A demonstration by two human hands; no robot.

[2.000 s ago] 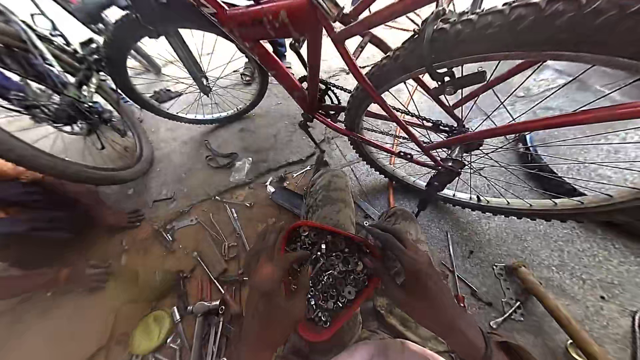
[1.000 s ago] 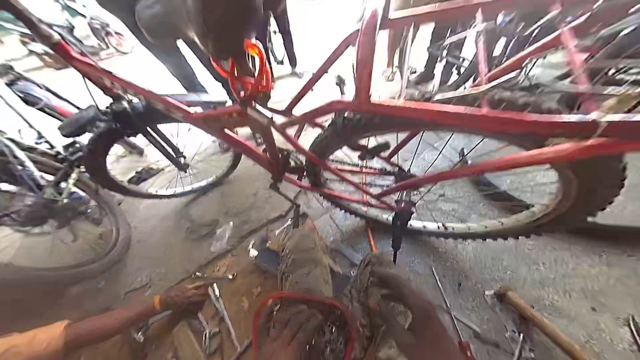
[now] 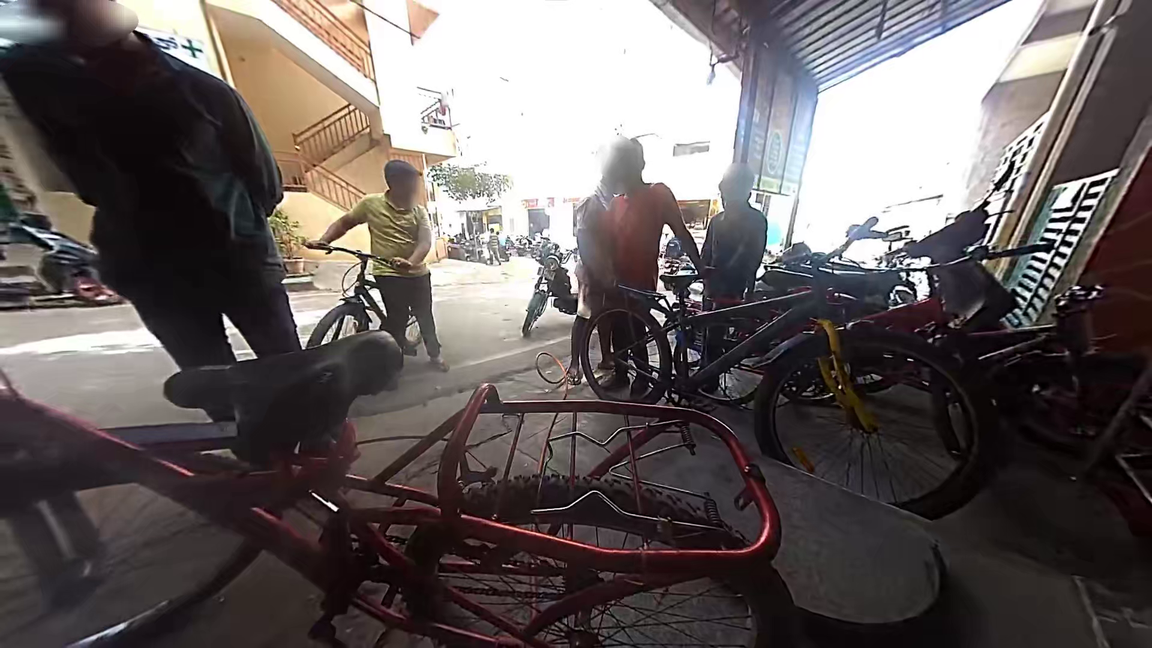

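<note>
Neither my left hand nor my right hand shows in the head view now. Close in front stands a red bicycle, with its black saddle (image 3: 288, 382) at the left. Its red tubular rear carrier (image 3: 621, 558) spans the lower middle, with wire springs on it. Beneath the carrier sits the knobby rear tyre (image 3: 576, 499), partly hidden by the frame tubes. The container of small metal parts and the floor tools are out of view.
A person in dark clothes (image 3: 180, 207) stands beyond the saddle. Farther off, a person in yellow (image 3: 396, 234) holds a bicycle, and a person in red (image 3: 637, 243) stands among others. A dark bicycle with a yellow fork (image 3: 841, 378) and several more stand at the right.
The view has swung up from the floor to the street. Both hands and the red-rimmed container of metal parts, low in the earlier frames, are out of view.
</note>
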